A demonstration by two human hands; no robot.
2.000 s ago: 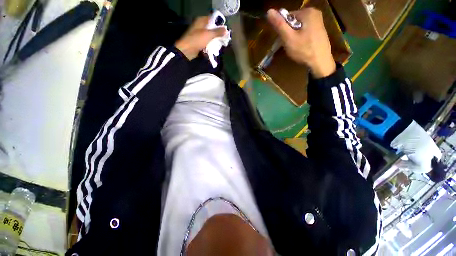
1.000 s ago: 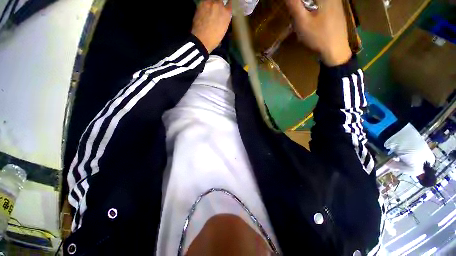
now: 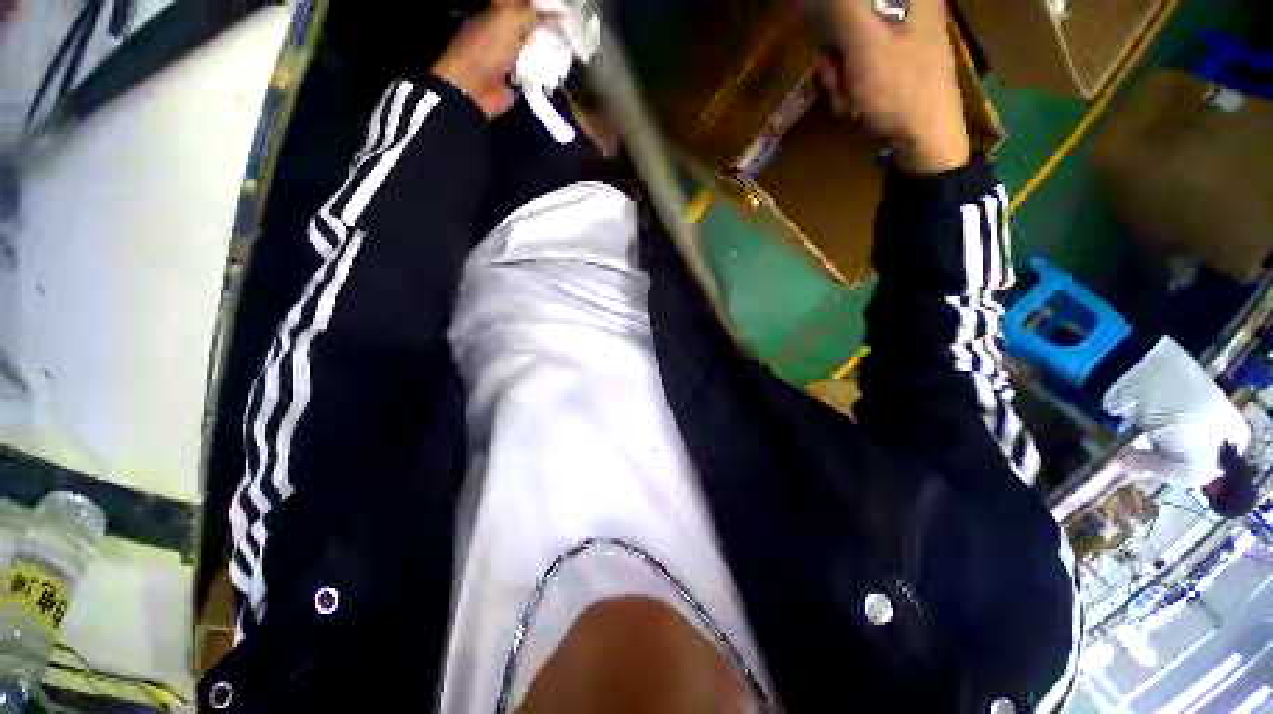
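Observation:
My left hand (image 3: 489,53) is at the top edge, left of centre, over my lap. It grips a bunch of irregular white plastic pieces (image 3: 553,53), and a thin white piece sticks out below; the top is cut off by the frame. My right hand (image 3: 894,77) is at the top right, above an open carton, and is blurred and partly cut off. A small shiny, light-coloured part (image 3: 888,9) shows at its fingers; what part it is, I cannot tell.
Open cardboard cartons (image 3: 824,195) stand on the green floor (image 3: 782,300) below my right hand. A white-topped bench (image 3: 119,279) is at left, with a clear bottle (image 3: 49,572). A blue stool (image 3: 1067,324) and a person in a white top (image 3: 1184,405) are at right.
Since one second ago, my left hand has moved left and the white pieces show more fully. The right hand stays near the top edge. The round fan head seen two seconds ago is out of view.

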